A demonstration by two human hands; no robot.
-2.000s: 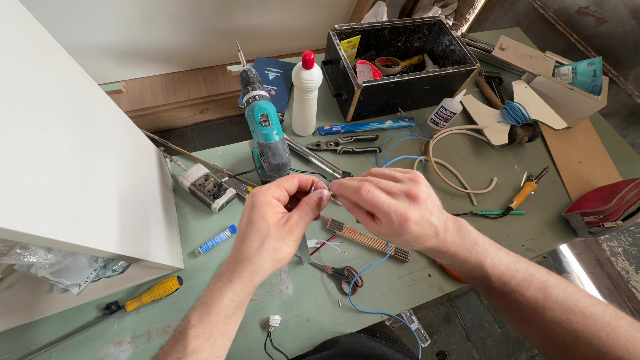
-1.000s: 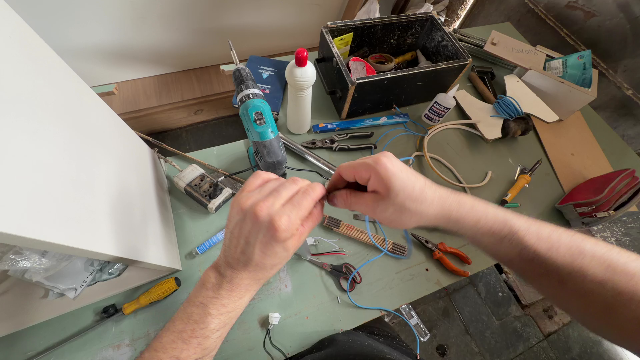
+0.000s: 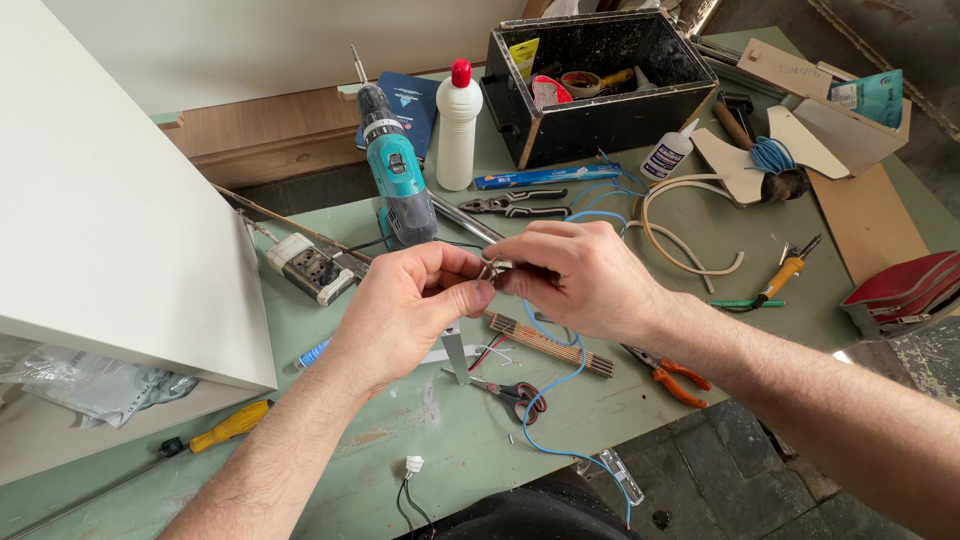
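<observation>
Both hands meet above the middle of the green workbench. Between thumb and fingers, my left hand (image 3: 409, 307) pinches a small metallic piece with wire ends (image 3: 490, 271). My right hand (image 3: 589, 274) grips at the same spot from the other side; its fingers partly hide the piece. Blue wire (image 3: 559, 382) passes under my right hand and runs down over the bench's front edge. Below the hands lie a folding wooden ruler (image 3: 551, 343), scissors with dark and red handles (image 3: 517, 397) and thin red, black and white wires (image 3: 491, 352).
Orange-handled pliers (image 3: 671, 379) lie at the front edge. A cordless drill (image 3: 397, 172), white bottle (image 3: 459, 127), wire-stripping pliers (image 3: 517, 204) and black toolbox (image 3: 600, 124) stand or lie behind. A power strip (image 3: 309, 268) and white panel (image 3: 127, 187) are left, a soldering iron (image 3: 784, 276) right.
The fingers of both hands have shifted around the small piece, which now shows between them. The orange-handled pliers were mostly covered by my right arm two seconds ago and now show fully.
</observation>
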